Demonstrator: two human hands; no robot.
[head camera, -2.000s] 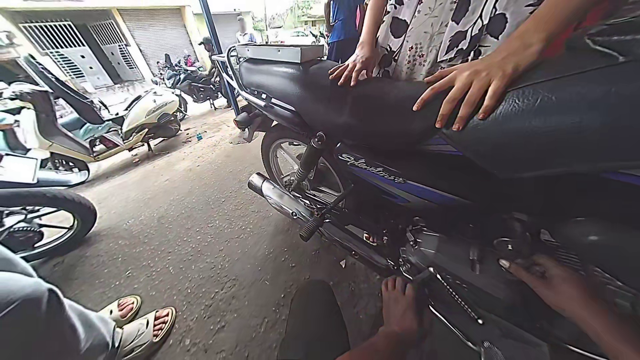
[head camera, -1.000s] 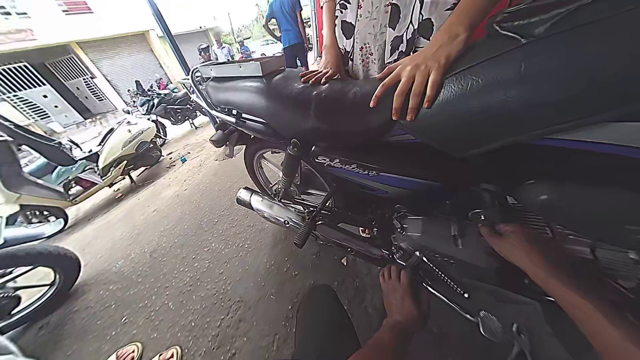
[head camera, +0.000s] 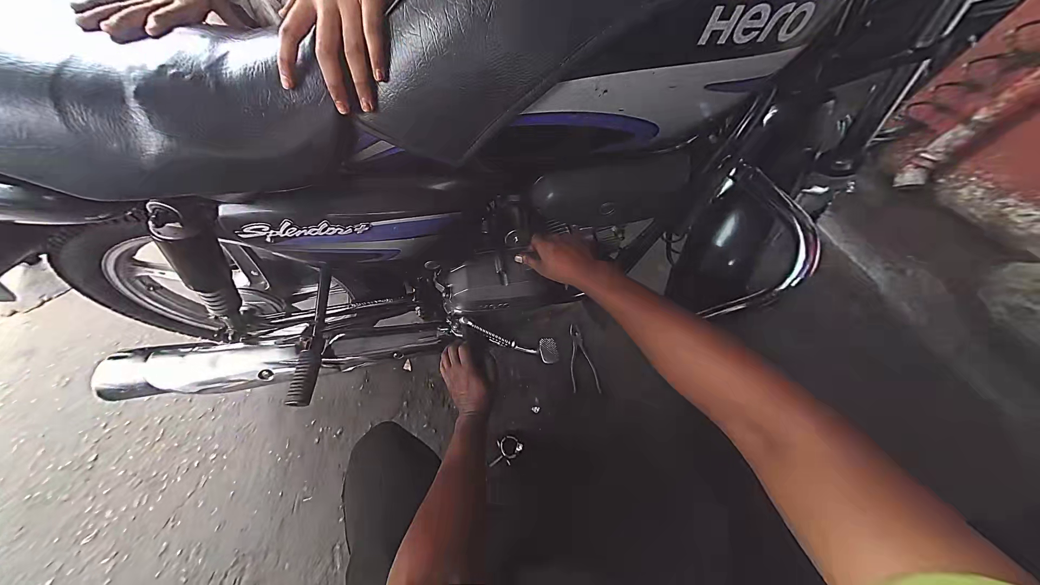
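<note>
A motorcycle stands side-on before me, with its black engine cover (head camera: 500, 286) near the middle of the view. My right hand (head camera: 561, 258) is at the upper part of the engine, beside a small round part (head camera: 515, 239); whether its fingers grip anything is unclear. Low down, my left hand (head camera: 467, 380) reaches under the engine's rear edge, by the inner end of the brake pedal (head camera: 548, 350) and the exhaust pipe. Its fingertips are partly hidden there. A pair of pliers (head camera: 581, 361) lies on the ground right of the pedal, and a small metal ring-shaped part (head camera: 509, 448) lies nearer me.
Another person's hands (head camera: 333, 53) rest on the black seat (head camera: 203, 106). The chrome silencer (head camera: 195, 370) and a footrest (head camera: 304, 378) jut out at left. A chrome crash guard (head camera: 800, 236) curves out at right, before a reddish wall (head camera: 987, 106). My knee (head camera: 390, 487) is below.
The view has swung right and down toward the engine, bringing the front crash guard and the ground items into sight. Both my hands remain at about the same places on the motorcycle.
</note>
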